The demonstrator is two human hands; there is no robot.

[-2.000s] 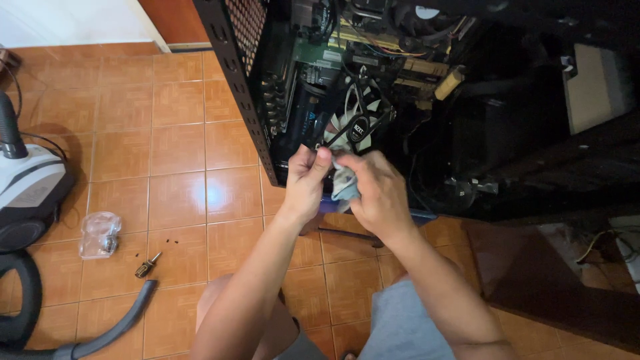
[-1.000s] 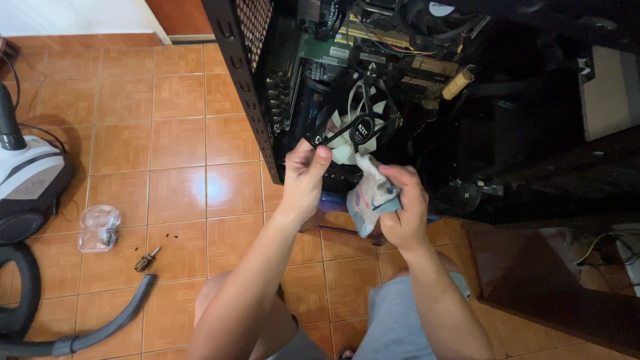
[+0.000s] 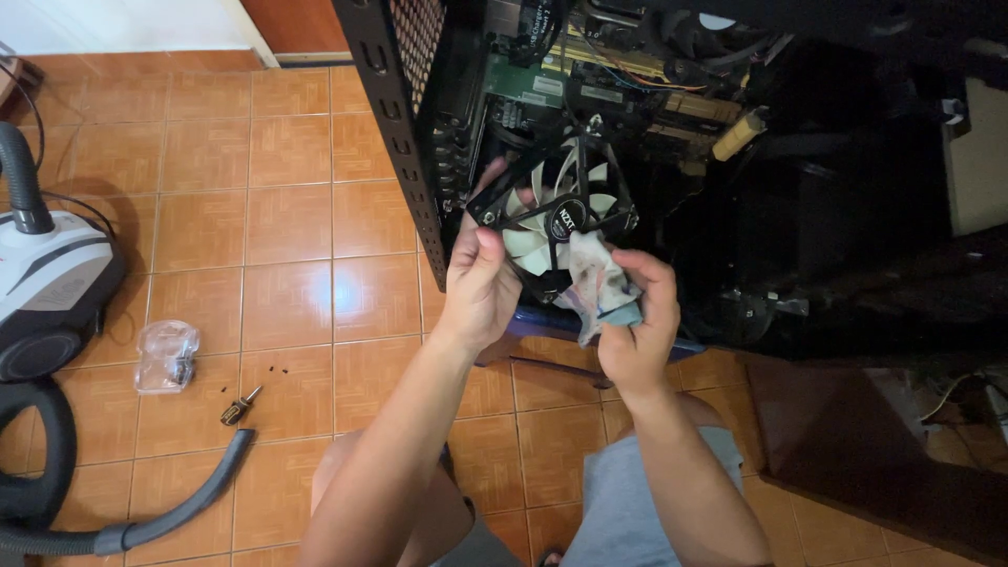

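Note:
My left hand (image 3: 482,276) grips a black-framed computer case fan (image 3: 524,201) at its left corner, thumb in front and fingers behind the frame. The fan has pale blades and a round NZXT hub, and it is tilted in front of the open computer case (image 3: 386,118). In my right hand (image 3: 646,323) is a crumpled, stained white and blue cloth (image 3: 597,276), which lies against the fan's lower edge near the hub. Behind the fan, a motherboard, cables and a yellow part (image 3: 739,135) show inside the case.
A blue stool (image 3: 543,323) stands under the case. On the tiled floor at left lie a screwdriver (image 3: 240,407), several small screws (image 3: 284,371), a clear plastic container (image 3: 166,358) and a vacuum hose (image 3: 189,500). The vacuum cleaner (image 3: 59,283) is at the far left.
The fan now faces the camera more squarely, with its frame more in view. Two seconds ago my hands were close together at its lower edge; the right hand with the cloth has moved away from the left.

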